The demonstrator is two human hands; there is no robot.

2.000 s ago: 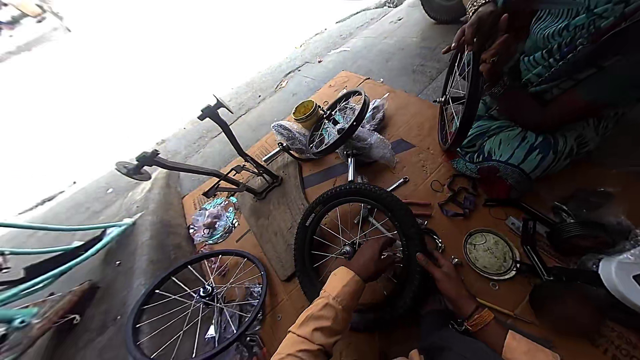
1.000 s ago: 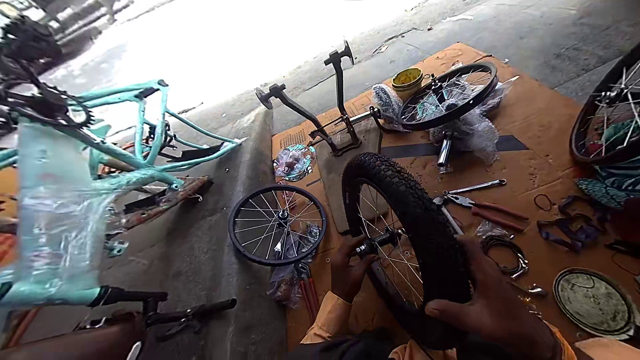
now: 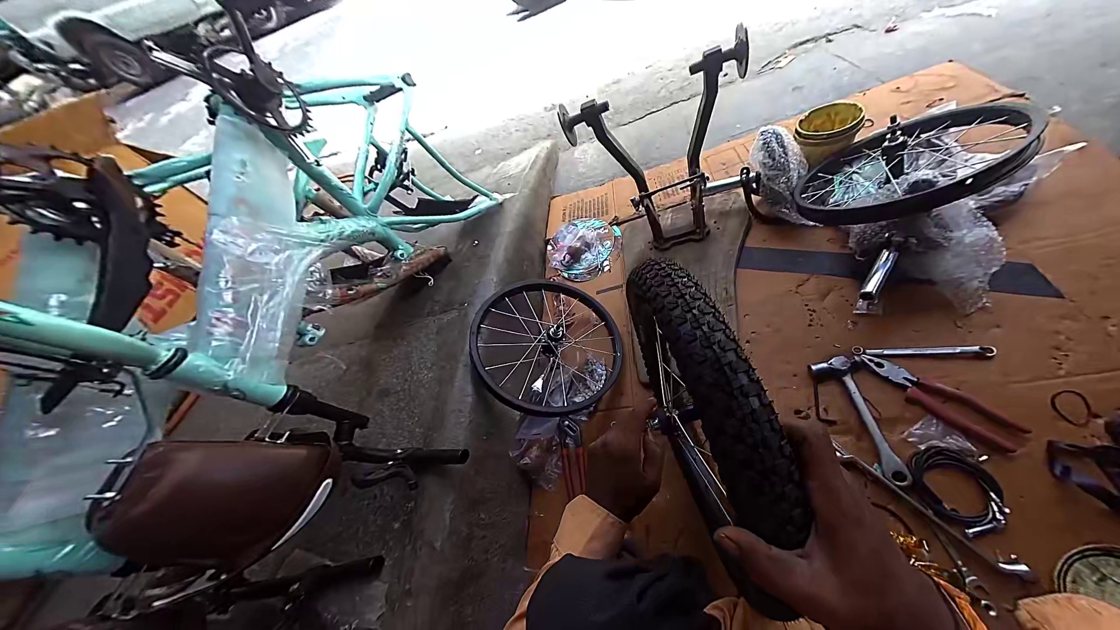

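Observation:
A small spoked bicycle wheel with a knobby black tyre (image 3: 722, 385) stands tilted on its edge at the lower middle. My right hand (image 3: 840, 542) grips the tyre from the right, thumb on the near side and fingers behind. At the hub, my left hand (image 3: 626, 459) has its fingers closed at the axle end; what exactly they hold is hidden. Beyond my left hand lies a bare spoked rim (image 3: 547, 348) without a tyre. Pliers with red handles (image 3: 945, 398), a combination spanner (image 3: 932, 352) and a hammer-like metal tool (image 3: 862, 420) lie to the right on the cardboard (image 3: 787, 302).
A metal wheel stand (image 3: 674, 201) stands beyond the tyre. Another bare rim (image 3: 927, 162) leans over bubble wrap and a yellow pot (image 3: 829, 131). Coiled black cable (image 3: 958, 490) lies at right. Mint-green bicycle frames (image 3: 350, 227) and a brown saddle (image 3: 214, 503) fill the left.
The view has swung left. Two seconds ago the tyred wheel showed its spoked side; now its tread faces me more. Both hands remain on it, one at the hub, one on the tyre.

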